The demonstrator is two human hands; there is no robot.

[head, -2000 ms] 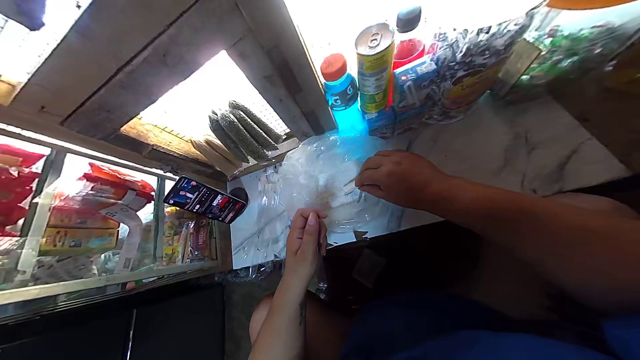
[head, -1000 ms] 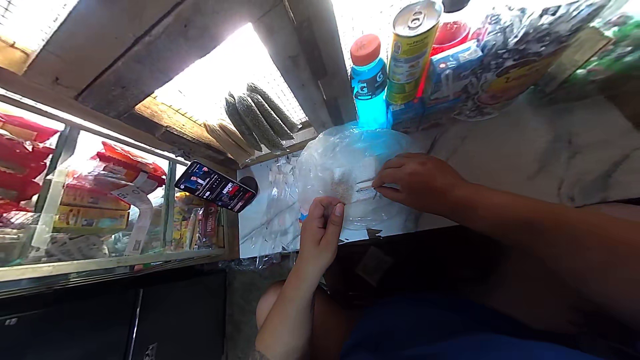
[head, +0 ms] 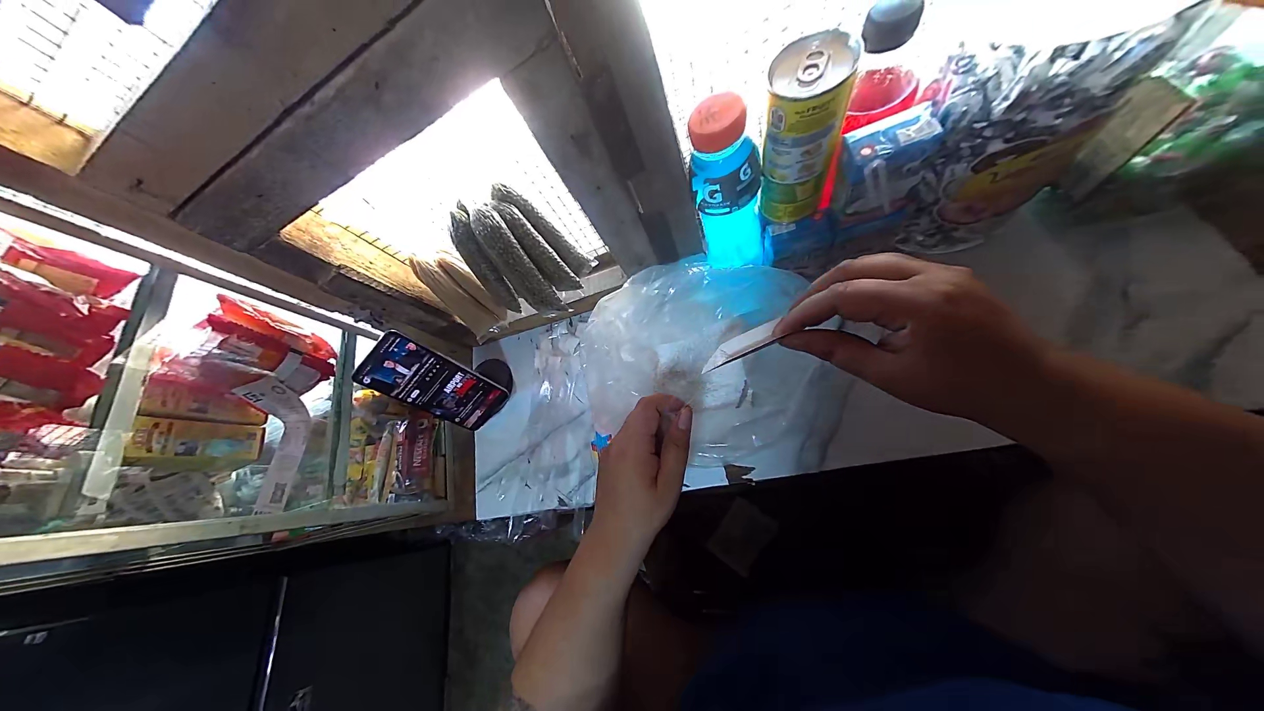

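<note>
A clear plastic bag [head: 632, 326] lies spread on the marble-patterned counter [head: 908, 434], with a small heap of fine brownish material [head: 679, 380] on it. My right hand [head: 889, 331] pinches a thin, flat, pale blade-like strip [head: 741, 344], its tip pointing down at the heap. Just in front of the heap is my left hand [head: 647, 454], thumb and forefinger together at the heap's near edge; whether something small or the bag's film is between them cannot be told. Some small dark bits lie on the plastic near the counter edge.
Behind the bag stand a blue sports-drink bottle [head: 729, 188], a yellow can [head: 805, 128] and a blue box [head: 889, 163]. A phone [head: 432, 379] leans at the left, beside a glass case [head: 227, 513] of packets. Filled narrow bags [head: 513, 247] rest at the mesh window.
The pale strip in my right hand now shows clearly, angled down toward the heap. The left hand's fingers stay close to the heap. The view has shifted somewhat.
</note>
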